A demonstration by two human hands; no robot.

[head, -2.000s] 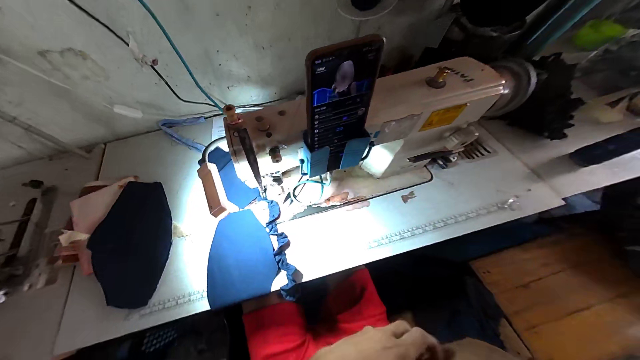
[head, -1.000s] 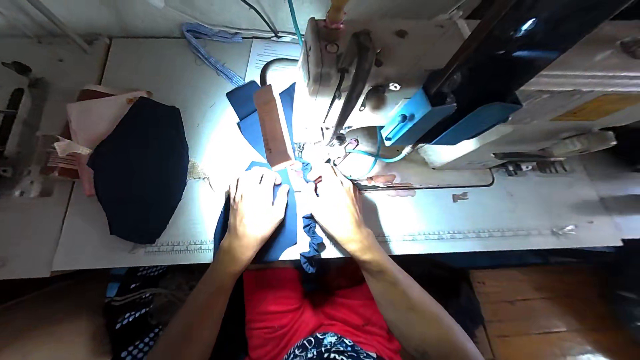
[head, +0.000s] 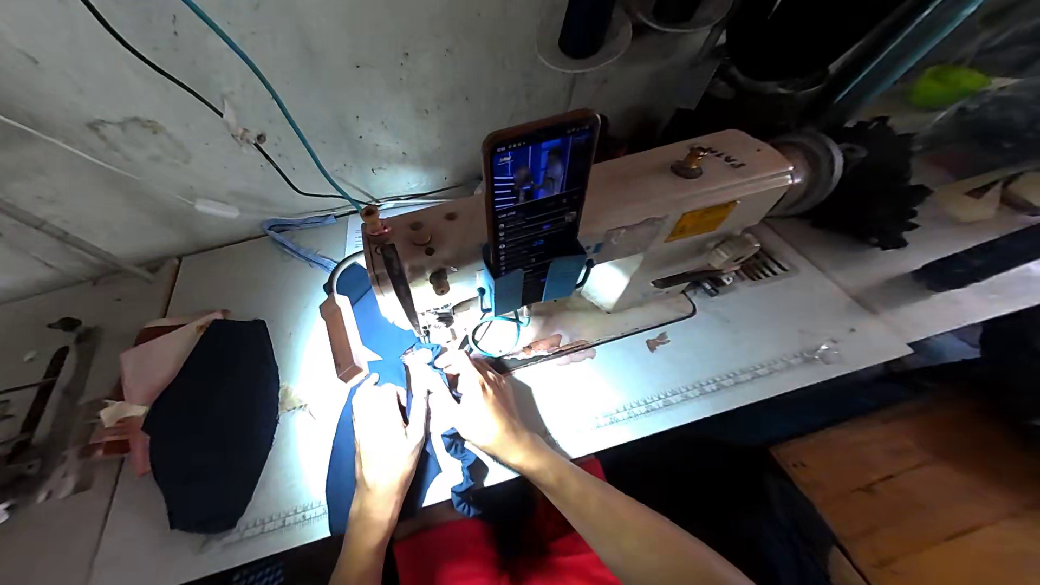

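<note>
A blue fabric piece lies under the needle area of an industrial sewing machine and hangs toward the table's front edge. My left hand rests on this fabric, left of a narrow gathered blue strip. The fingers of my right hand pinch the strip's upper part just in front of the presser foot. The strip's lower end dangles by the table edge. The needle tip and the fabric beneath it are partly lost in glare. A tan block-like guard stands just above my left hand.
Dark blue cut fabric lies on pink pieces at the left. A smartphone sits in a blue holder at the machine head. A measuring tape runs along the table front. Thread spools stand behind, and a wooden surface is at lower right.
Two seconds ago a hand was down at the lap and the fabric lay unattended; now both hands are on the work at the needle, as one second ago. The view has shifted between frames.
</note>
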